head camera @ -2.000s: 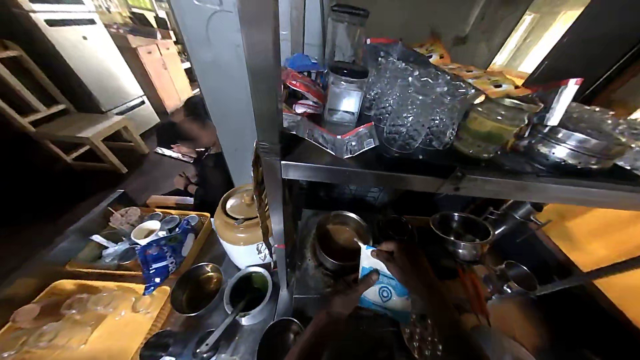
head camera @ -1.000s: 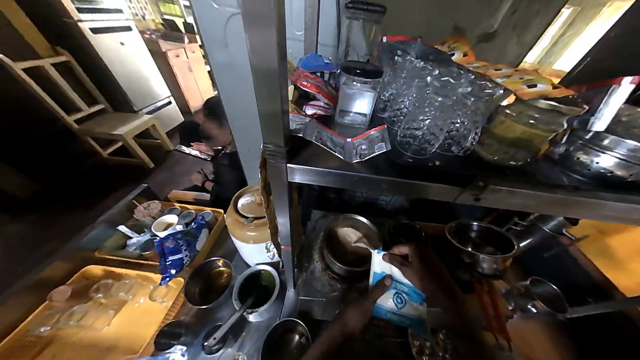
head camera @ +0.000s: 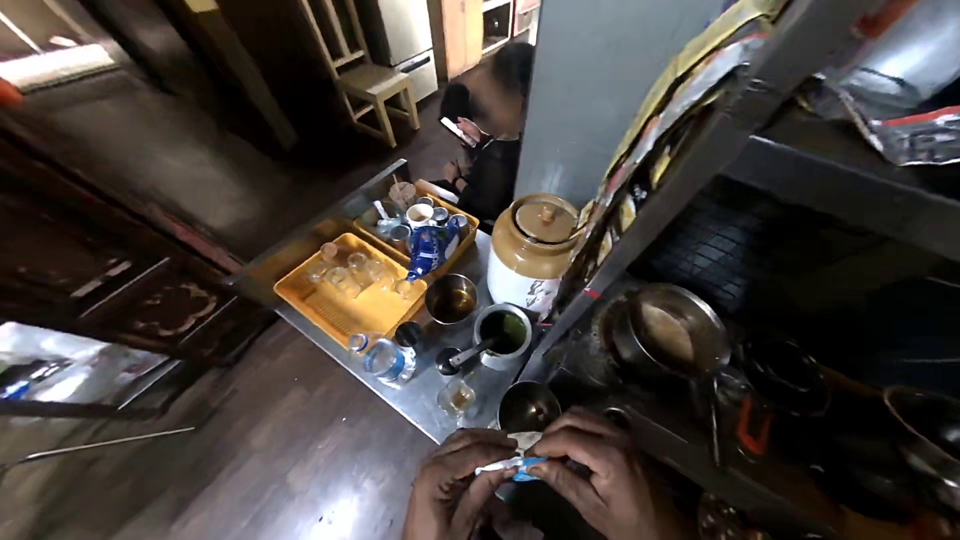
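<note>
Both hands pinch a blue and white plastic packet [head camera: 517, 468] at the bottom centre; it looks folded or crumpled between them. My left hand [head camera: 459, 480] grips its left end, and my right hand [head camera: 592, 472] grips the other end. Just beyond the fingers is a steel bowl [head camera: 529, 407] with dark contents. Up and to the right, a steel saucepan [head camera: 673, 330] holding light brown liquid sits on the stove. Left of it stand a pot of green liquid [head camera: 504, 334] with a ladle in it and a brown and white ceramic jar [head camera: 534, 255].
A yellow tray [head camera: 352, 319] with glasses and another tray [head camera: 463, 247] with cups and a blue packet stand on the steel counter's left. A metal shelf post [head camera: 675, 180] slants across the right. Beyond the counter, a person [head camera: 491, 150] holds a phone.
The packet, upright beside the saucepan before, is now crumpled between both hands, nearer the steel bowl and away from the saucepan. The view has swung left.
</note>
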